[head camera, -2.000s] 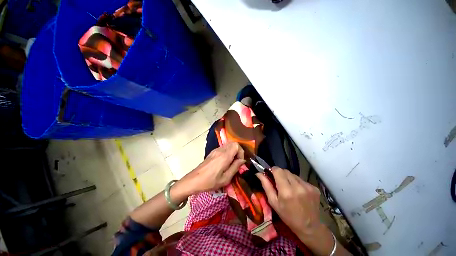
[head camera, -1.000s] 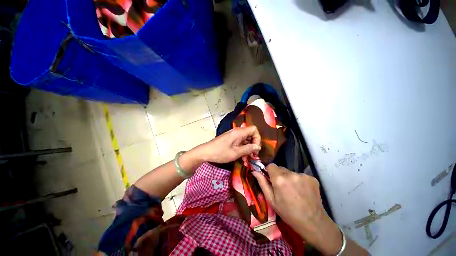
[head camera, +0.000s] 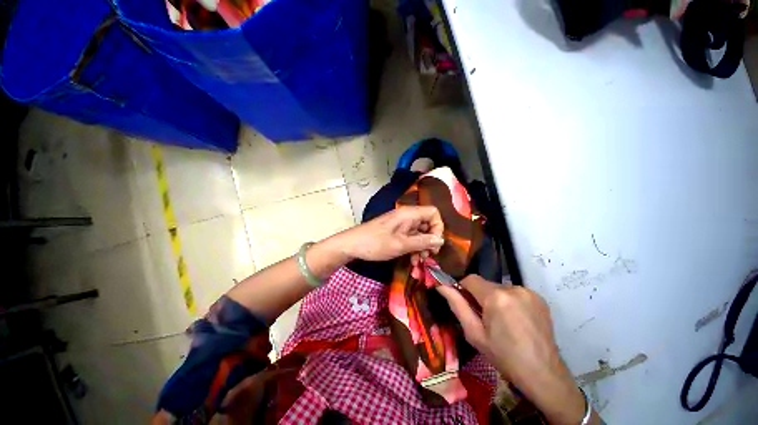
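Observation:
The patterned bag (head camera: 449, 203), orange, brown, pink and black, lies over my lap on the checked apron (head camera: 353, 382). My left hand (head camera: 407, 232) pinches a small pink part of the bag near its middle, fingertips together. My right hand (head camera: 507, 324) is shut on the thread snips (head camera: 442, 275). Their short silvery blades point up and left at the fabric, just below my left fingertips. The handles are mostly hidden in my right hand. No thread can be made out.
A white table (head camera: 582, 149) is on the right, with tape scraps, a black looped strap (head camera: 702, 382) at its right edge and dark bags with straps (head camera: 713, 41) at the far end. Blue bins (head camera: 307, 75) stand at upper left, one holding same-print fabric. Yellow tape (head camera: 172, 228) marks the tiled floor.
The view has shifted, so the bins sit higher and more of the table's far end shows. My left hand has moved from the bag's left side to just above the blades.

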